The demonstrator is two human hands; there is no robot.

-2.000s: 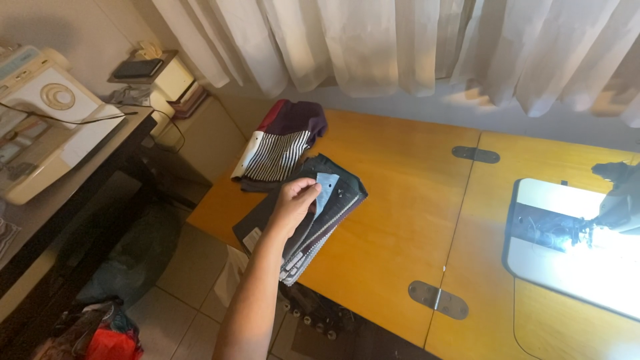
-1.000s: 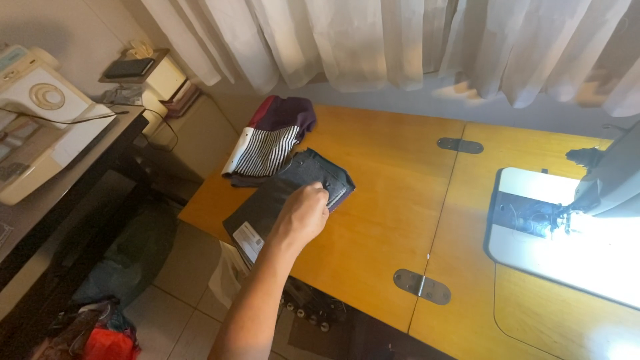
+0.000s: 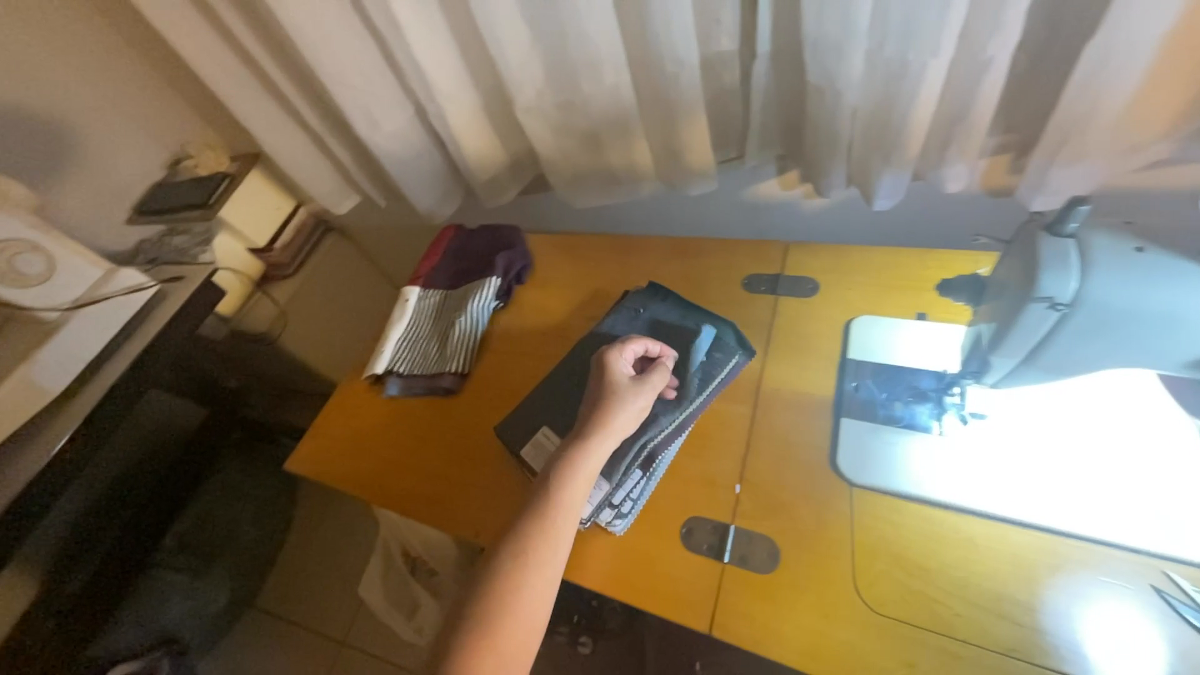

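My left hand [image 3: 630, 384] is over a stack of dark fabric pieces [image 3: 577, 375], its thumb and fingers curled together. Whether cloth is pinched between the fingertips I cannot tell. A small blue-grey flap [image 3: 701, 345] shows just right of the fingertips. The stack lies slantwise on the yellow wooden table [image 3: 656, 581], with pale labels and stitched edges along its lower side. Left of it, apart, lies a pile of striped, red and purple cloth [image 3: 441, 314]. My right hand is not in view.
A lit sewing machine [image 3: 1087, 291] stands at right over its metal bed plate [image 3: 900, 450]. Metal hinges [image 3: 780, 285] join the table sections. Scissor blades [image 3: 1177, 600] show at the lower right edge. Another white machine [image 3: 47, 291] is at far left. A curtain [image 3: 600, 103] hangs behind.
The dark stack has moved right with my left hand, away from the striped pile it lay against. The blue-grey flap, hidden one second ago, shows again. The view has shifted right.
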